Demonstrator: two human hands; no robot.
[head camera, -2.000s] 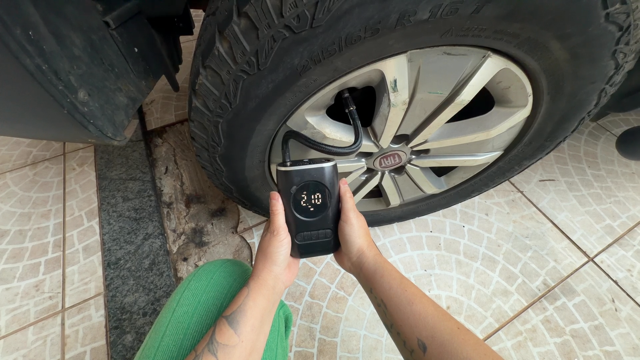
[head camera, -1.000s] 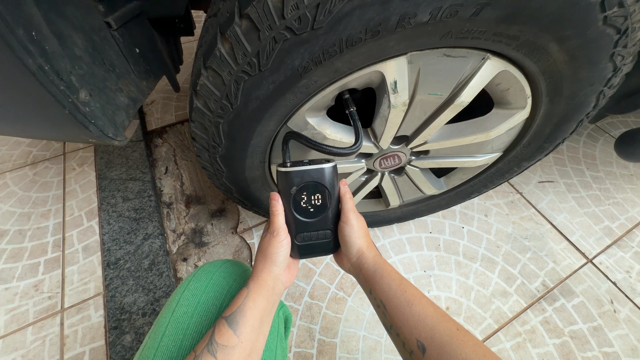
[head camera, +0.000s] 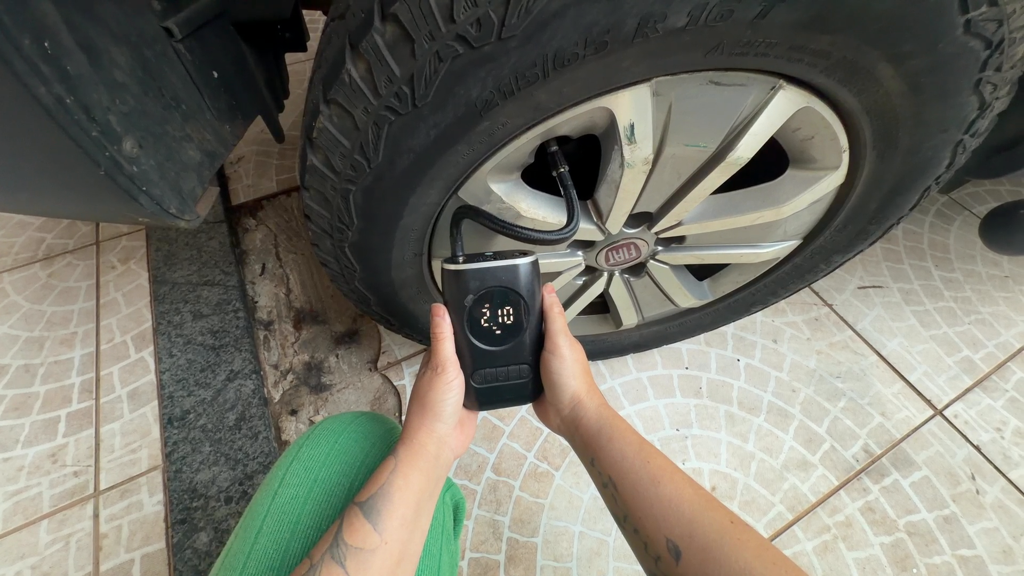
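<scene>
A black portable tire inflator (head camera: 494, 336) stands upright between my hands, its round display lit with digits above a row of buttons. My left hand (head camera: 440, 384) grips its left side, and my right hand (head camera: 564, 364) holds the right side, thumbs along the edges. From the inflator's top a black air hose (head camera: 524, 234) bends over and up to a fitting (head camera: 556, 158) in an opening of the alloy wheel (head camera: 712, 172). The wheel carries a black tire (head camera: 376, 176) with chunky tread and a red center cap (head camera: 622, 254). The valve itself is hidden behind the fitting.
The vehicle's dark lower bodywork (head camera: 104, 104) overhangs at upper left. A dark granite strip (head camera: 210, 360) and rough, stained concrete (head camera: 308, 312) lie left of the tire. Patterned floor tiles (head camera: 720, 416) spread below the wheel. My green-clad knee (head camera: 320, 472) is at the bottom. A rounded black part (head camera: 1004, 227) shows at far right.
</scene>
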